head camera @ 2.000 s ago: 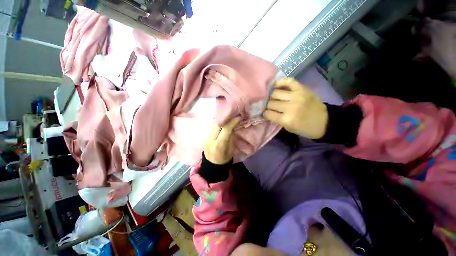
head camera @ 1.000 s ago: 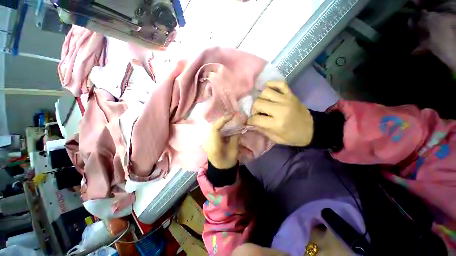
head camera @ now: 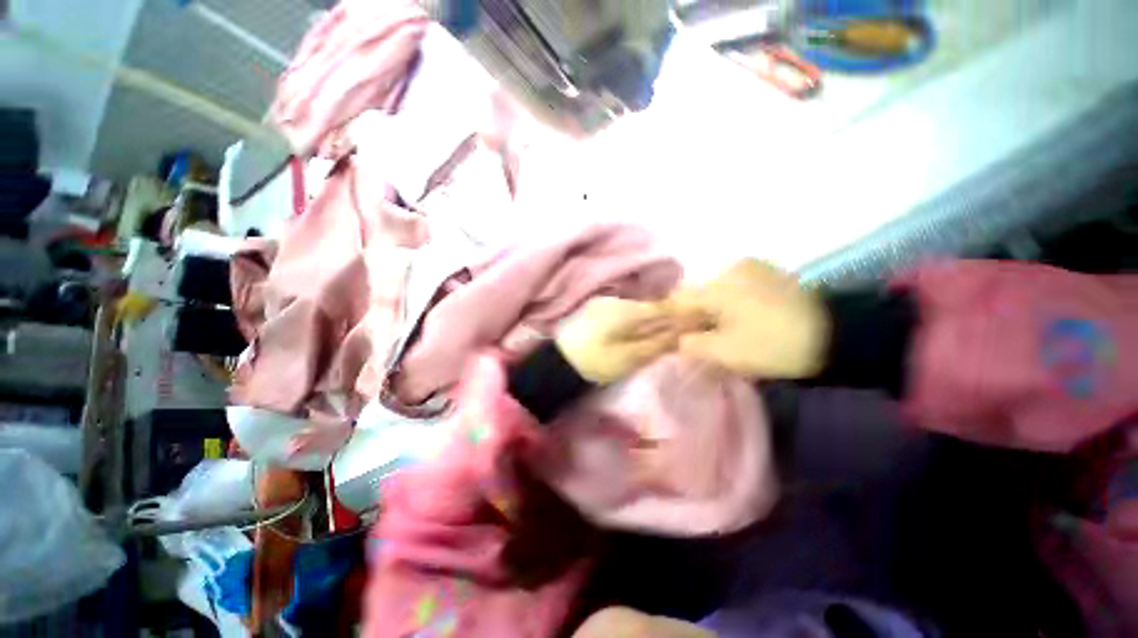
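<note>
The pink garment piece [head camera: 325,268] lies in loose folds on the white machine table and runs to my two hands. My left hand [head camera: 614,337] and my right hand [head camera: 755,322] meet at the table's front edge, fingers close together, pinching the fabric between them. A part of the pink fabric hangs below my hands over my lap. The hands are blurred, and the exact edge they grip is hidden by the fingers.
The sewing machine head [head camera: 568,50] is at the top, blurred. Blue-handled shears [head camera: 817,44] with a yellow-brown handle on them and orange-red snips [head camera: 786,69] lie at the upper right. Plastic bags [head camera: 50,536] are at the lower left.
The view has shifted, bringing the shears and snips into sight. My hands have come together. The fabric end now hangs below them over my lap.
</note>
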